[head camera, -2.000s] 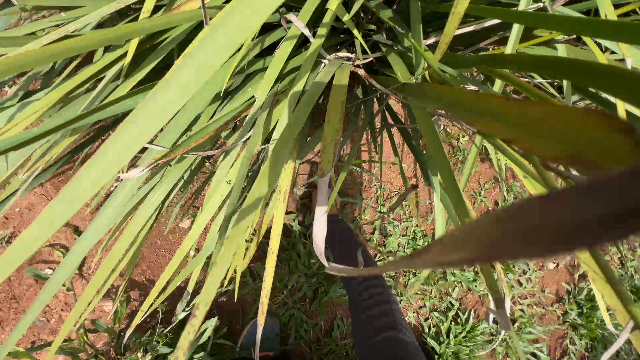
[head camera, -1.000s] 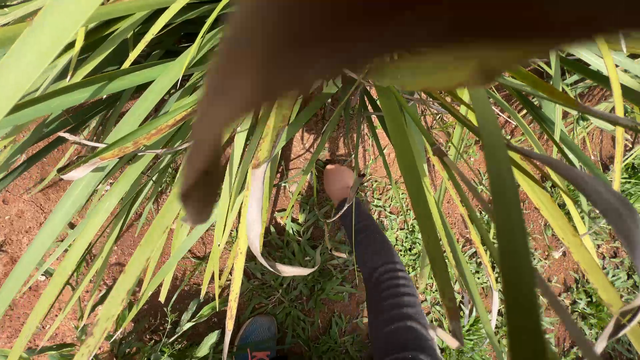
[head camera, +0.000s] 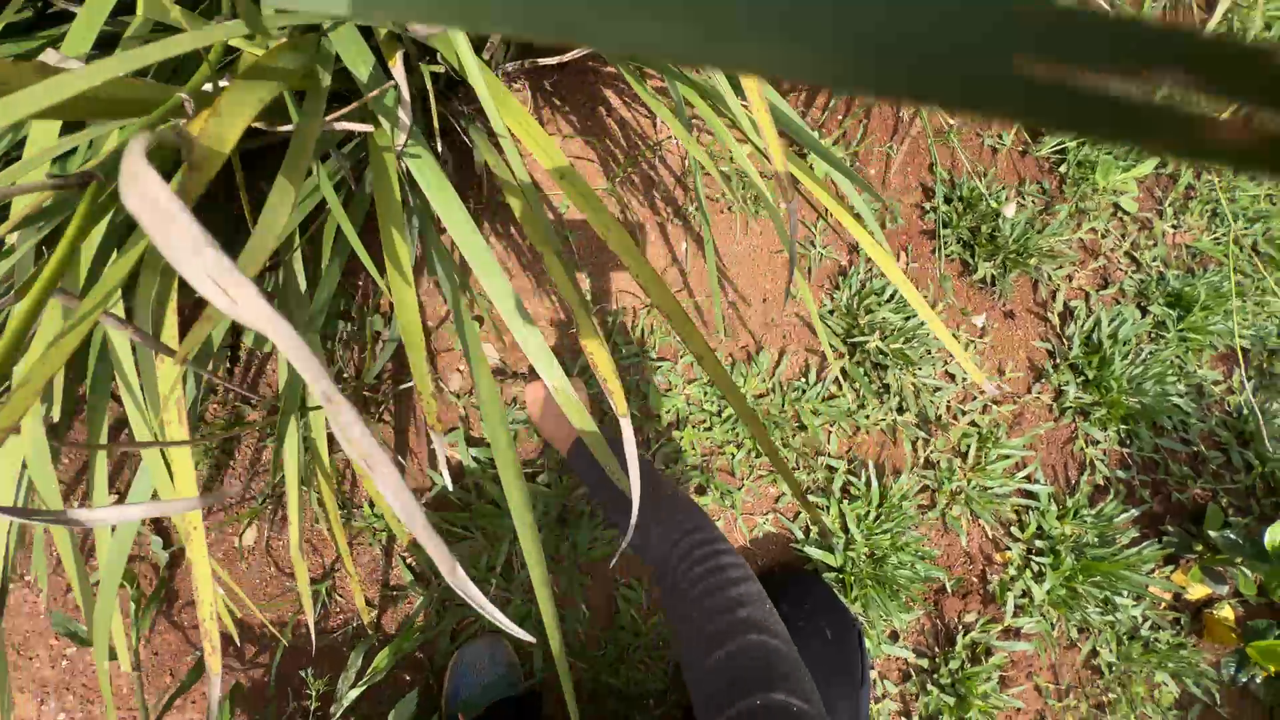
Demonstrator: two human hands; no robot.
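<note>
My right hand (head camera: 552,415) is low near the soil, at the end of a dark ribbed sleeve (head camera: 710,590). A green strap-like leaf crosses in front of it, and its fingers cannot be made out, so what it holds cannot be told. Long green and yellowing leaves (head camera: 500,290) of a clumping plant hang around the hand. A dry, pale leaf (head camera: 300,360) curls down to the left of it. My left hand is not in view.
A blurred broad green leaf (head camera: 800,50) spans the top, close to the camera. Red soil (head camera: 660,250) and low grass (head camera: 1110,370) lie to the right. A shoe (head camera: 483,675) shows at the bottom, and yellow leaves (head camera: 1215,620) at the lower right.
The view has shifted, with more grass on the right. The hand, hidden two seconds ago, showed at the sleeve's end one second ago and still does. The brown blurred leaf is gone from the top.
</note>
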